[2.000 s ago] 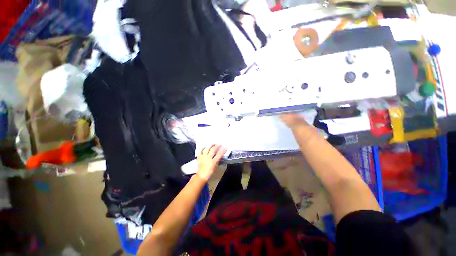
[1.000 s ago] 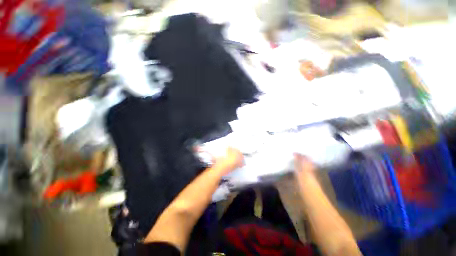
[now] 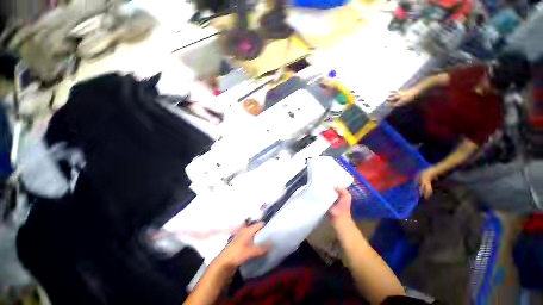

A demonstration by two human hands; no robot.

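Note:
A long panel with a smooth white face (image 3: pixel 292 223) and a black layer showing along its far side is held between my hands, tilted, over the front edge of the table. My left hand (image 3: pixel 243 245) grips its near left part, with the thumb on the white face. My right hand (image 3: pixel 340 205) holds its right edge near the far end. The white sewing machine (image 3: pixel 262 134) lies just beyond the panel; its needle area is blurred.
A large pile of black garment pieces (image 3: pixel 119 179) is at left, with white pieces (image 3: pixel 44 170) beside it. A blue crate (image 3: pixel 405 209) with red cloth is at right. Another person (image 3: pixel 470 107) in dark red sits beyond it. A pink strip (image 3: pixel 205 233) lies near the machine.
The view has swung right, bringing the other person into sight. The panel, earlier flat on the table by the machine, is now lifted and tilted in both hands.

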